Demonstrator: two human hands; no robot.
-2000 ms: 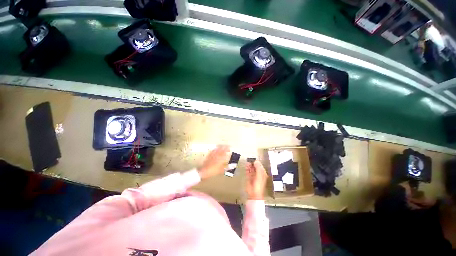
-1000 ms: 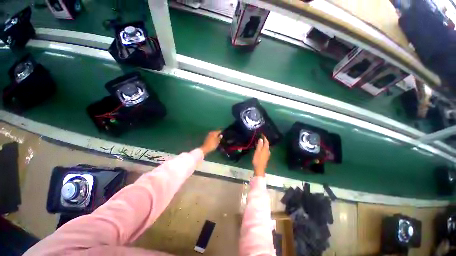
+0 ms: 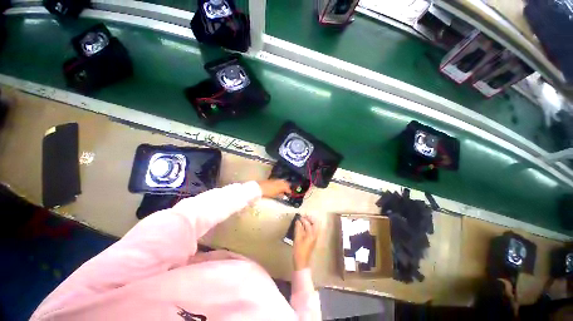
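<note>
An opened black speaker housing [image 3: 320, 157] with a round silver speaker driver [image 3: 295, 149] lies at the bench's far edge, partly over the conveyor's pale edge. Its smaller rear housing half [image 3: 303, 188] with red wires and a green circuit board points toward me. My left hand [image 3: 276, 188] is at the left side of this smaller half, fingertips on its edge; whether it grips is unclear. My right hand [image 3: 305, 231] is lower on the bench, its fingers on a small black foam pad [image 3: 291, 231] with a white end.
Another opened unit [image 3: 204, 166] lies left, beyond my left sleeve. A black panel [image 3: 61, 164] is at far left. A carton tray [image 3: 383, 254] of pads and a heap of foam strips [image 3: 408, 235] are right. The green conveyor [image 3: 352, 119] carries more units. Another person's hands show at lower right.
The housing both hands touched on the conveyor is now at the bench's far edge. My right hand has left it and come down to the foam pad. My left hand stays at the unit.
</note>
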